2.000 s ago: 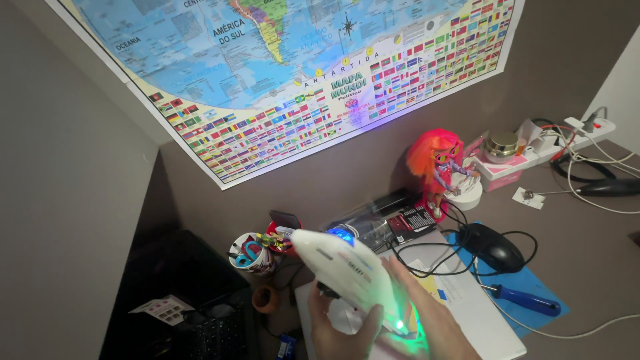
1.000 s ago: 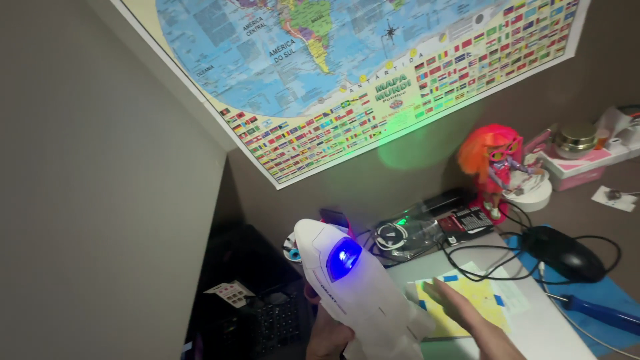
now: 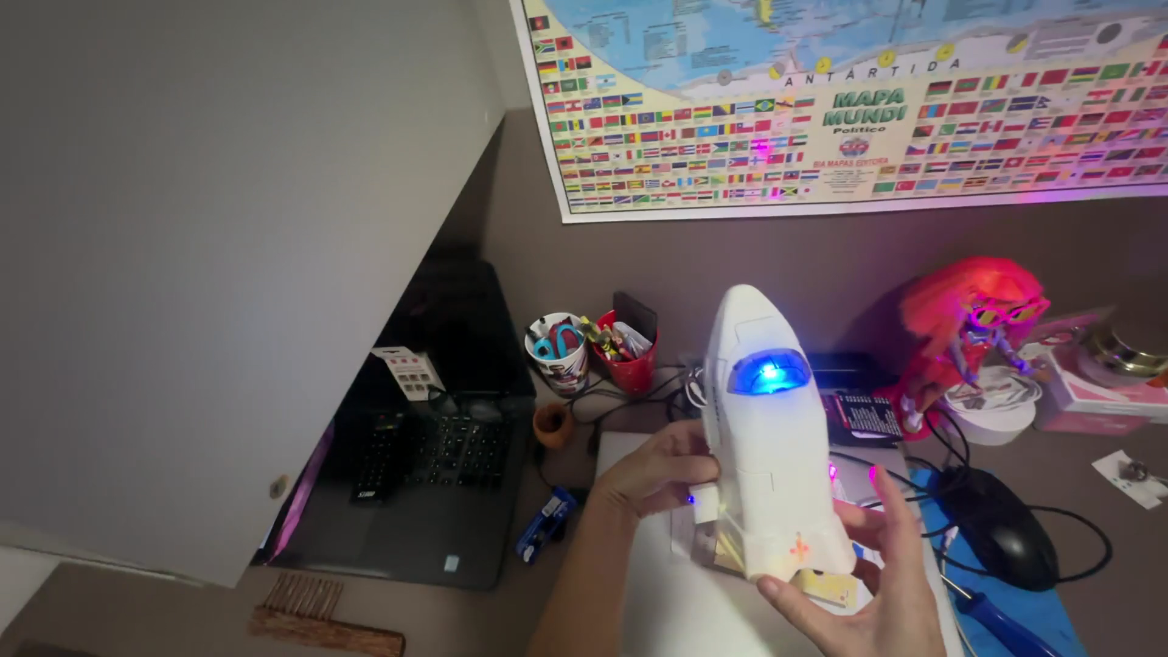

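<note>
A white plastic toy space shuttle (image 3: 776, 456) stands nose up between both hands, its cockpit window glowing blue and a small orange-red light showing near its tail. My left hand (image 3: 662, 470) grips its left side, fingers partly hidden behind the body. My right hand (image 3: 876, 575) holds the tail end at the lower right, thumb beneath it and index finger raised. Under the toy lies a pale flat surface (image 3: 675, 593) with papers, partly covered by the hands.
An open black laptop (image 3: 411, 538) sits left beside a grey panel (image 3: 228, 228). Behind stand a white cup (image 3: 563, 370) with scissors, a red cup (image 3: 630, 370) and a doll (image 3: 967, 338). Right are a black mouse (image 3: 999, 529) and a blue-handled screwdriver (image 3: 1004, 625); a wooden comb (image 3: 328, 630) lies lower left.
The toy has turned from a slanted pose to nearly upright. My right hand, apart from it one second ago, now holds its tail. The view has shifted left.
</note>
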